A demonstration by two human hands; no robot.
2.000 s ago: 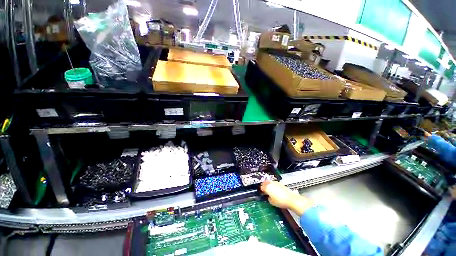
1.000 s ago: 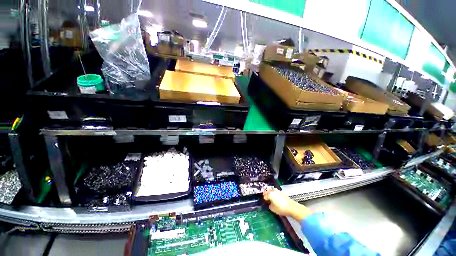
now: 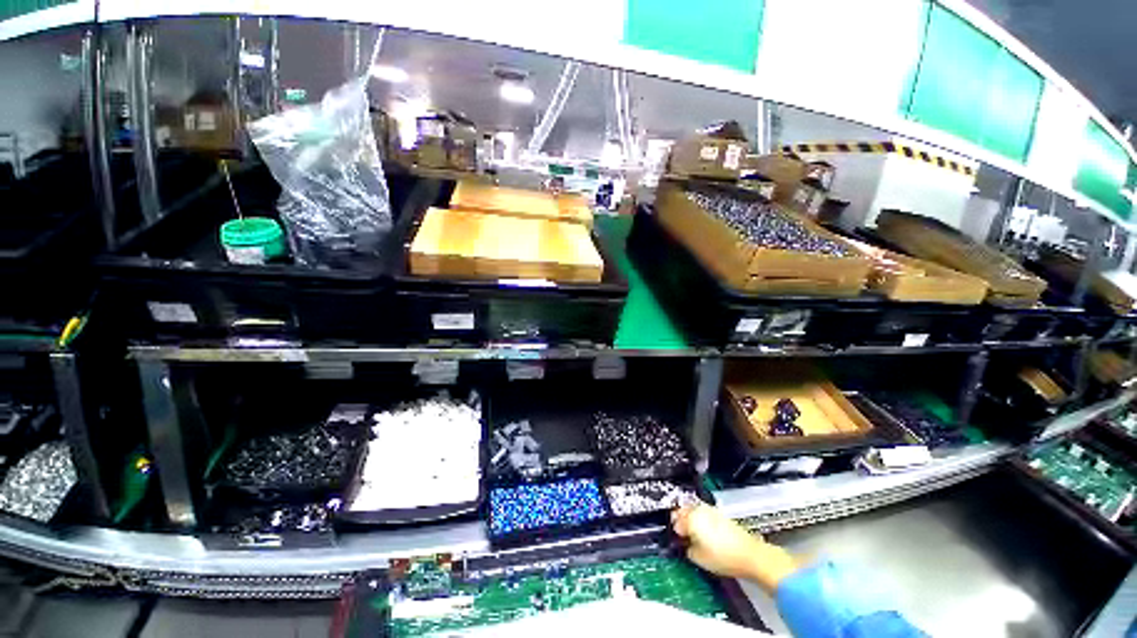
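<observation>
A green printed circuit board (image 3: 561,592) lies in its dark reddish-brown carrier (image 3: 364,606) at the bottom centre, partly cut off by the lower edge. My right hand (image 3: 723,546) reaches in from the right in a blue sleeve. Its fingertips are at the right edge of the small tray of pale components (image 3: 642,499), just behind the board. The fingertips are close together, and I cannot tell whether they hold a part. My left hand is not in view. A white blurred shape covers the board's front part.
Trays of blue components (image 3: 546,506), white connectors (image 3: 418,456), dark parts (image 3: 289,456) and black components (image 3: 636,444) stand behind the board. A cardboard box (image 3: 804,411) stands right of a shelf post. More boards (image 3: 1085,476) lie at the far right.
The whole view has tilted up, so trays and board sit lower. My right hand stays at the pale components' tray, now at its right edge. The other person's blue sleeve at right is gone from view.
</observation>
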